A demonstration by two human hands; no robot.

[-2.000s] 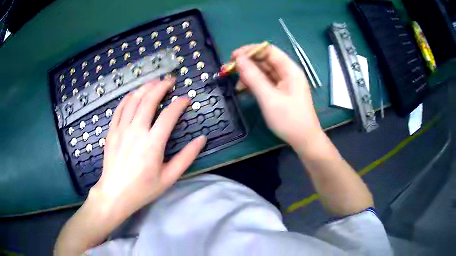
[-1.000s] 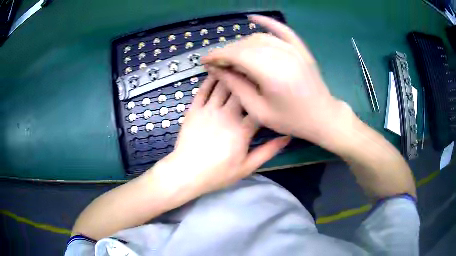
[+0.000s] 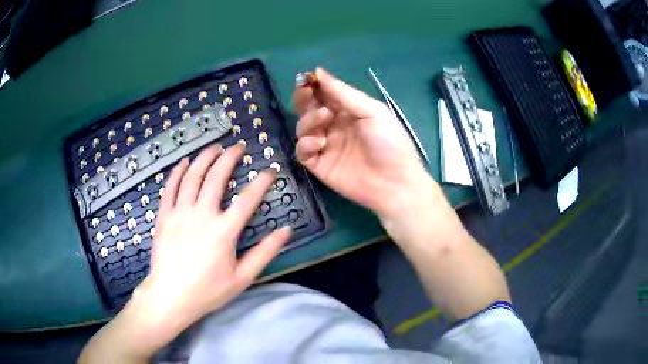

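Observation:
The black component tray holds rows of small pale round components; several pockets at its near right are empty. A grey fixture bar with round seats lies slantwise across the tray. My left hand lies palm down over the tray, fingers spread, fingertips just below the bar's right part; what is under the palm is hidden. My right hand is raised right of the tray, thumb and index finger pinching a small silvery piece with something reddish-brown beside it. The pick-up pen cannot be made out clearly.
Silver tweezers lie right of my right hand. Further right are a second fixture bar over white paper, a thin rod, a spare black tray and a yellow item. The bench's front edge runs below the tray.
My right hand has come away from over the tray and my left hand, up and to the right. My left hand stays spread over the tray. The camera view has shifted.

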